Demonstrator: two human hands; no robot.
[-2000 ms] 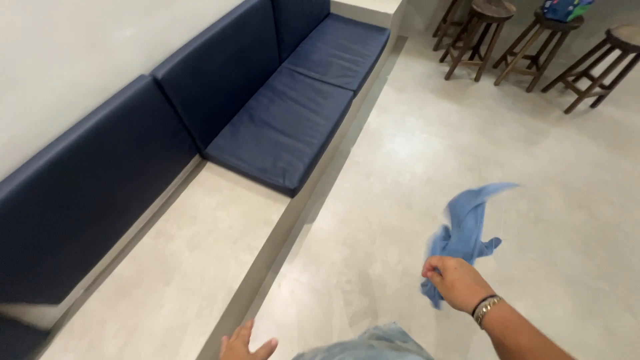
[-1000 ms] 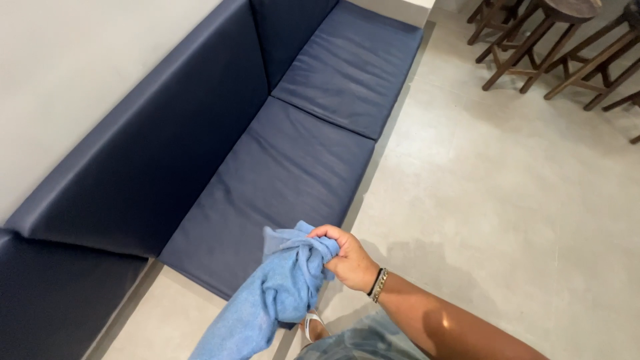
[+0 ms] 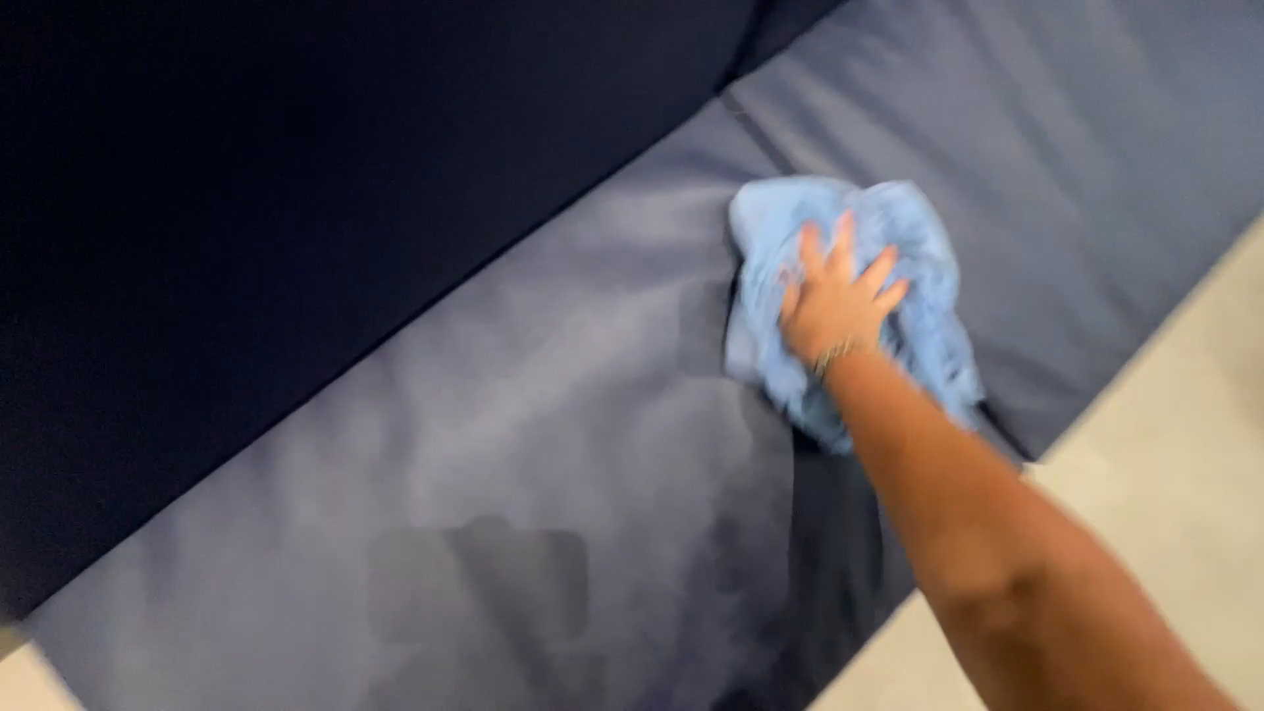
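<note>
A light blue cloth [image 3: 918, 237] lies spread and crumpled on a dark blue bench seat cushion [image 3: 474, 415], across the seam with the adjoining seat cushion [image 3: 1066, 197]. Flat on top of the cloth is my right hand [image 3: 839, 301], palm down with the fingers apart, pressing it to the seat rather than gripping it. A bracelet circles the wrist. My left hand is out of the picture. The view is somewhat blurred.
The dark blue backrest [image 3: 296, 148] rises along the upper left, meeting the seat in a slanting line. Pale floor [image 3: 1165, 425] shows past the seat's edge at the right. A bit of pale surface [image 3: 35, 681] appears at the lower left corner.
The cloth, earlier bunched and hanging from my right hand's fingers, now lies spread on the cushions under that hand, whose fingers have opened. The view has moved much closer to the bench.
</note>
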